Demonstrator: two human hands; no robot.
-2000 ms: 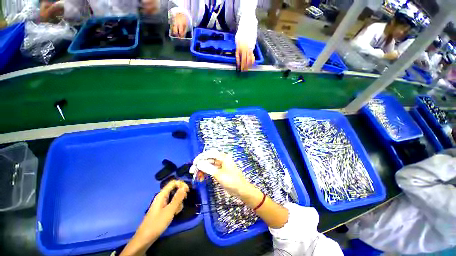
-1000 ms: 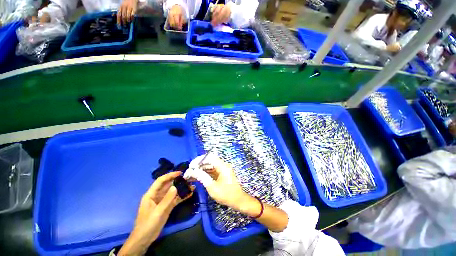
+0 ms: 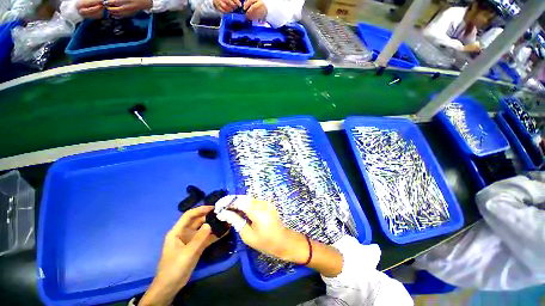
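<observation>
My left hand [image 3: 186, 245] holds a black housing [image 3: 216, 223] between thumb and fingers over the right end of the left tray [image 3: 119, 221]. My right hand [image 3: 257, 226], with white coverings on its fingertips, meets the top of that housing. Whether it holds a metal rod is hidden by the fingertips. More black housings [image 3: 191, 198] lie loose in the left tray behind my hands. The middle tray [image 3: 272, 121], full of slim silvery rods [image 3: 269, 161], lies under and beyond my right hand.
A second rod tray [image 3: 401, 179] stands to the right. Beyond the trays runs a green conveyor belt [image 3: 197, 95] with a joined rod-and-housing piece [image 3: 140, 115]. A clear plastic box [image 3: 17, 212] is at far left. A slanted metal post [image 3: 472, 72] and a neighbour's white sleeve [image 3: 508, 209] are at right.
My right hand's white fingertips have come down onto the housing; the rod visible there a second ago is now hidden. The piece on the belt has moved right.
</observation>
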